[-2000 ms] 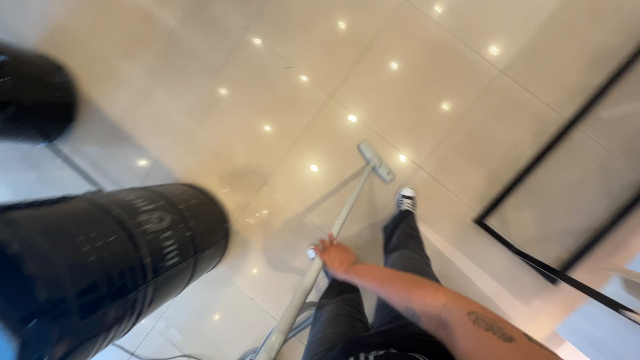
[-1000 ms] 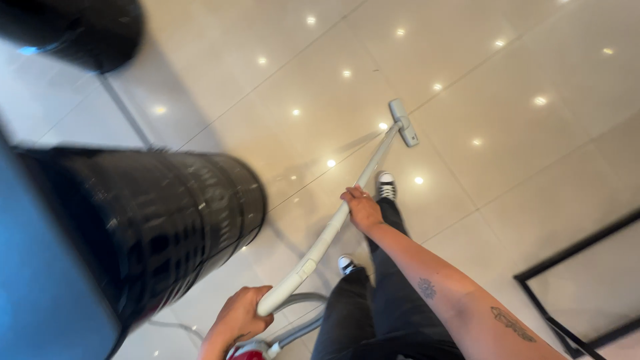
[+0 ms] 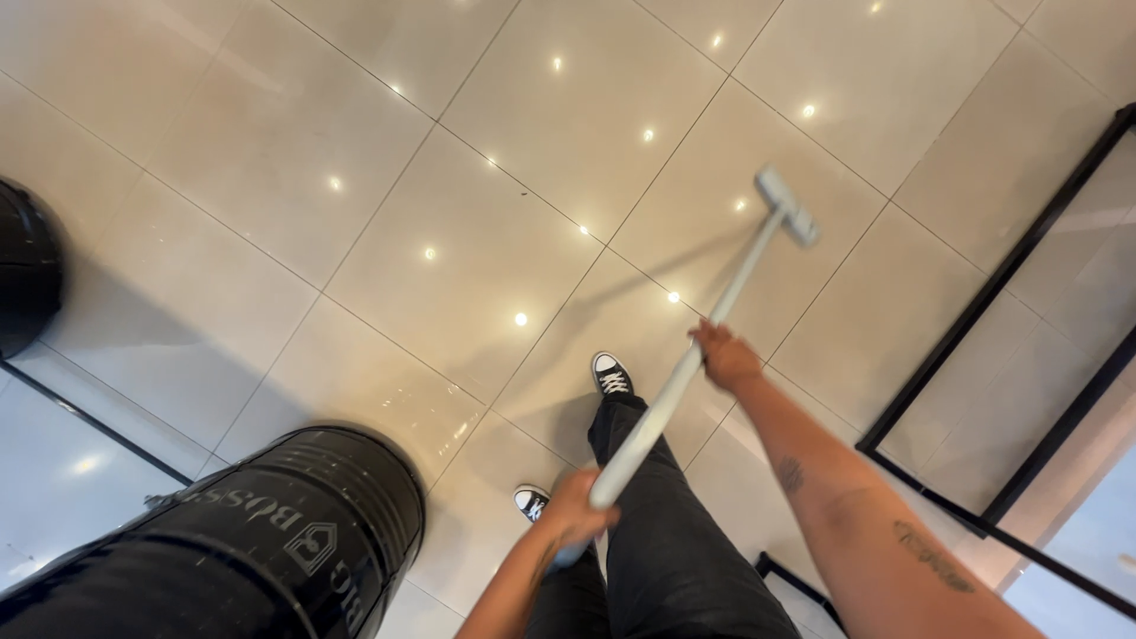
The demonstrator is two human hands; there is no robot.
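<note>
A pale grey vacuum cleaner wand [image 3: 657,413] runs diagonally up to the right from the lower middle of the head view. Its floor nozzle [image 3: 787,205] rests at the far end, over the glossy beige floor tiles [image 3: 524,222]. My left hand [image 3: 579,508] grips the wand's near end, low in the view; part of that end is blurred. Higher up the tube, my right hand [image 3: 726,353] is closed around it. Beneath the wand are my legs in dark trousers and my black-and-white sneakers [image 3: 612,374].
A large black metal drum [image 3: 355,497] with printed writing stands at lower left, close to my left arm. Another black drum [image 3: 27,266] is at the left edge. On the right lies a black rectangular frame [image 3: 985,293], with a smaller black bar [image 3: 803,590] near my legs.
The nozzle now lies farther from my shoes than a second ago, and both hands still hold the wand. The red vacuum body and hose, seen earlier, are out of sight. The view has shifted.
</note>
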